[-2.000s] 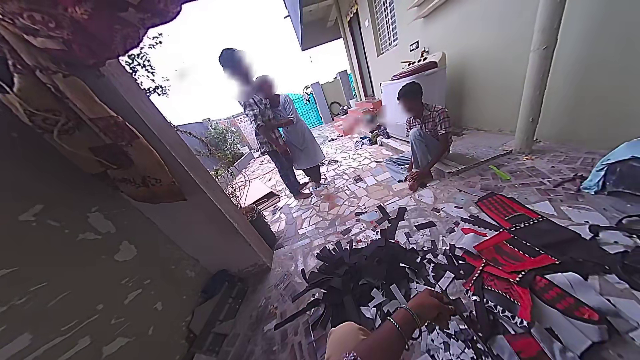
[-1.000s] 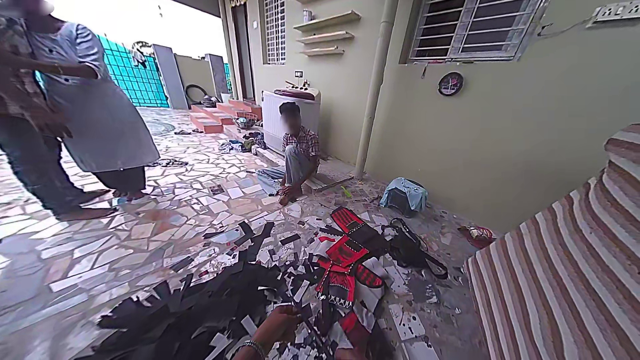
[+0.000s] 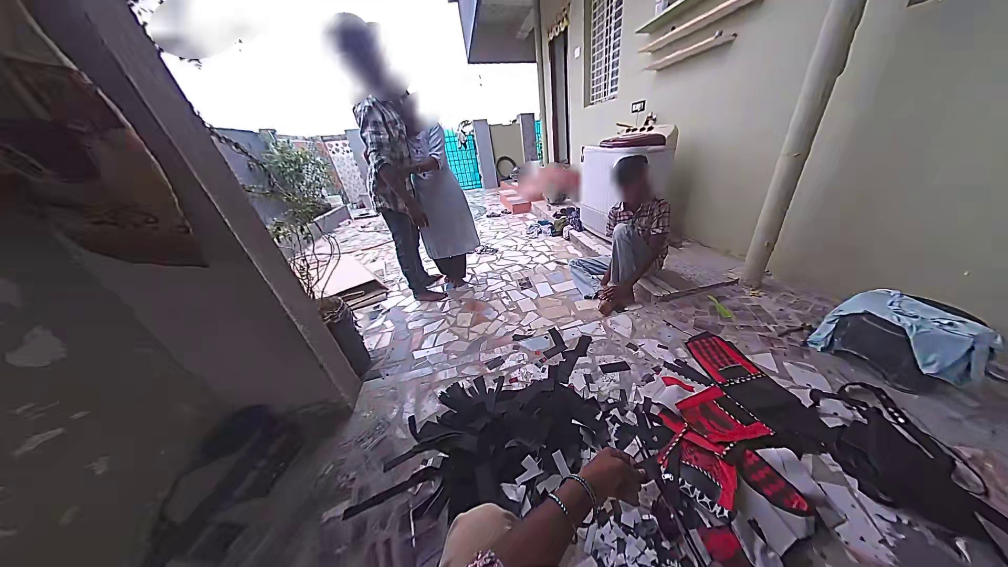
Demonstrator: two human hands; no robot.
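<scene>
My left hand (image 3: 614, 476) reaches in from the bottom centre, with bead bracelets on the wrist. Its fingers are curled over the scraps beside the red and black pieces; whether they pinch anything cannot be made out. To its left lies a heap of black fabric-like strips (image 3: 512, 433). Small white and grey cut pieces (image 3: 622, 531) are scattered below and around the hand. On the right, red and black patterned pieces with white-dotted edging (image 3: 720, 417) lie on the floor. My right hand is not in view.
A black strapped bag (image 3: 898, 449) and a pale blue cloth over a dark object (image 3: 906, 331) lie at right. A seated person (image 3: 630, 236) is by a white washing machine (image 3: 594, 189). Two people (image 3: 409, 181) stand farther back. A potted plant (image 3: 344, 335) stands left.
The view has swung left since one second ago, when a second hand showed at the bottom edge. The left hand stays low among the scraps.
</scene>
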